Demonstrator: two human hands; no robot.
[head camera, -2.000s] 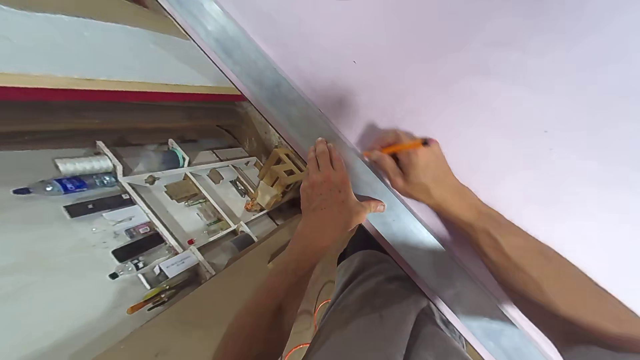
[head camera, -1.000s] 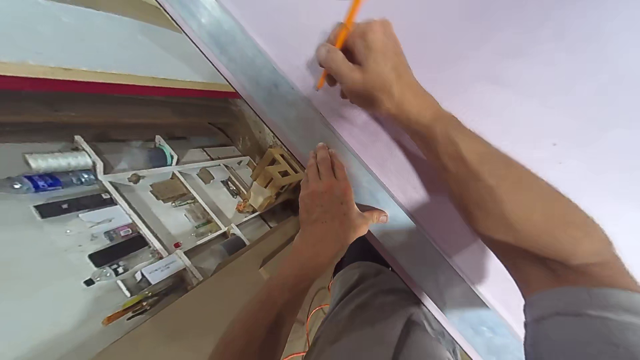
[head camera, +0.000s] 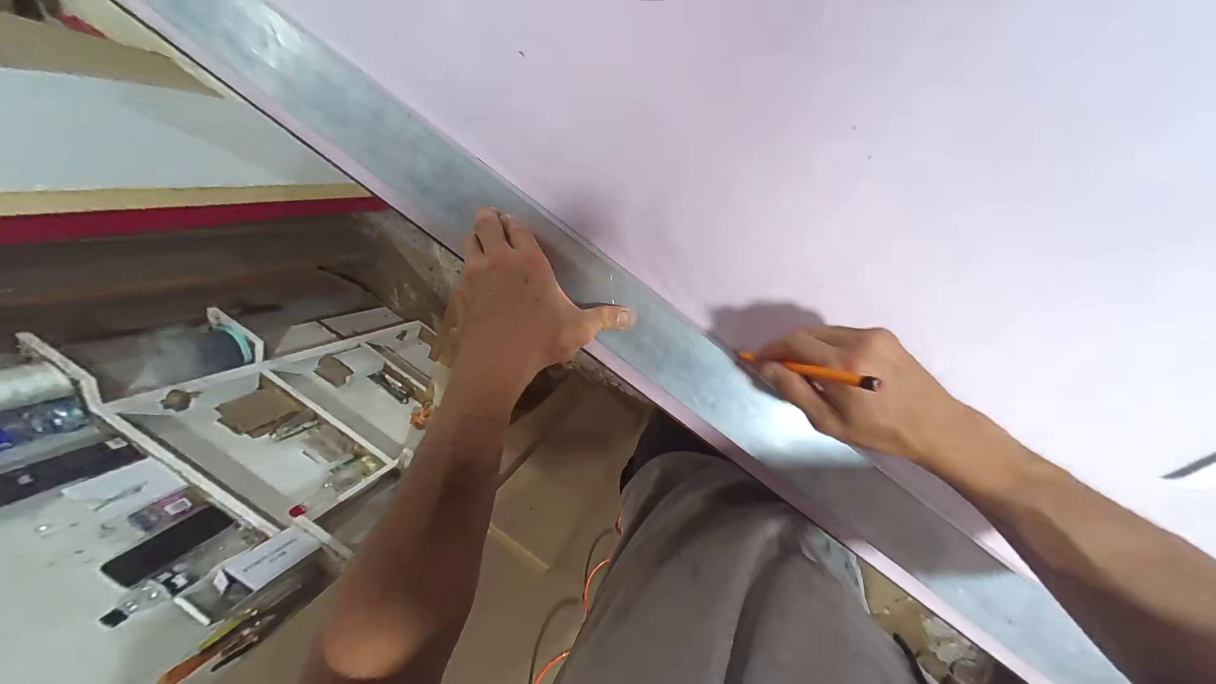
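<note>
A long flat metal straightedge lies diagonally along the near edge of a large pale pink sheet. My left hand presses flat on the straightedge, its fingers on the metal and the thumb spread to the right. In my right hand is an orange pencil, held low with its tip at the far edge of the straightedge. The underside of my right hand's fingers is hidden.
Left of the sheet stands a white divided tray with scraps and small parts. Beside it are a black phone, a small bottle, a plastic bottle and pens. An orange cable lies on the floor by my leg.
My right hand, raised over the sheet with the pencil one second ago, is now down at the straightedge's edge, nearer to me. My left hand stays on the straightedge.
</note>
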